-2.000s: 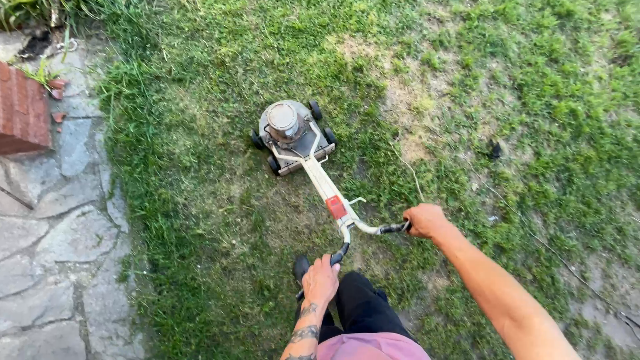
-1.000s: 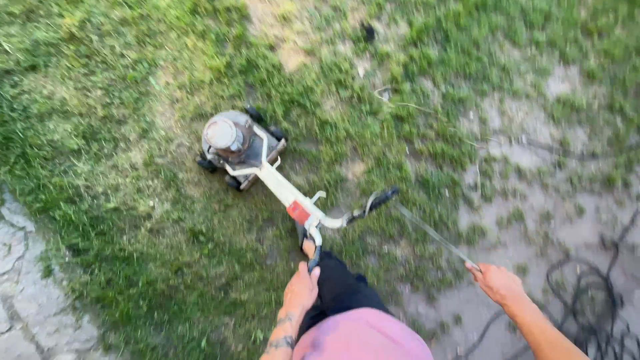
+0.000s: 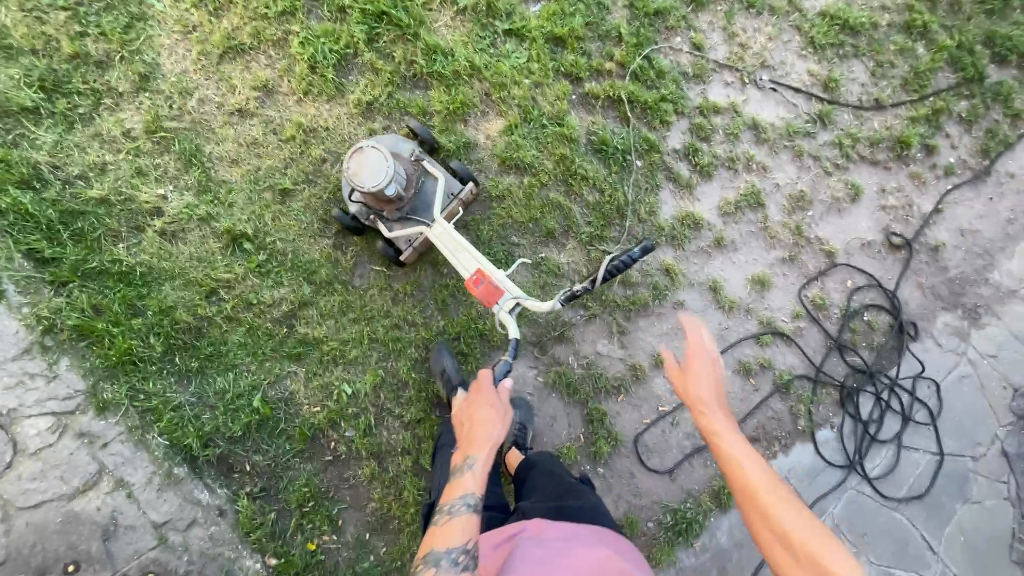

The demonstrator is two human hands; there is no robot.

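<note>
My left hand (image 3: pixel 482 410) is closed around the black left grip of an electric lawn mower's handlebar (image 3: pixel 468 260), low in the middle of the view. My right hand (image 3: pixel 698 370) is off the handlebar, fingers apart, with nothing in it; the black right grip (image 3: pixel 610 274) lies above and to the left of it. The mower deck (image 3: pixel 406 196) has a round motor housing and black wheels and rests on the grass. A red switch box (image 3: pixel 484 288) is fixed to the pale handle. A thin light cord (image 3: pixel 632 160) runs from the right grip across the grass.
A tangled black cable (image 3: pixel 876 384) lies on bare soil and stone paving (image 3: pixel 920 512) at the right. Its length trails up to the right edge. A darker cord (image 3: pixel 872 104) joins the thin one at the upper right. More stone paving (image 3: pixel 72 456) borders the grass at lower left.
My right hand held the right grip two seconds ago, then held the cord one second ago; now it is empty and apart. The view has shifted right, bringing the tangled cable into fuller sight.
</note>
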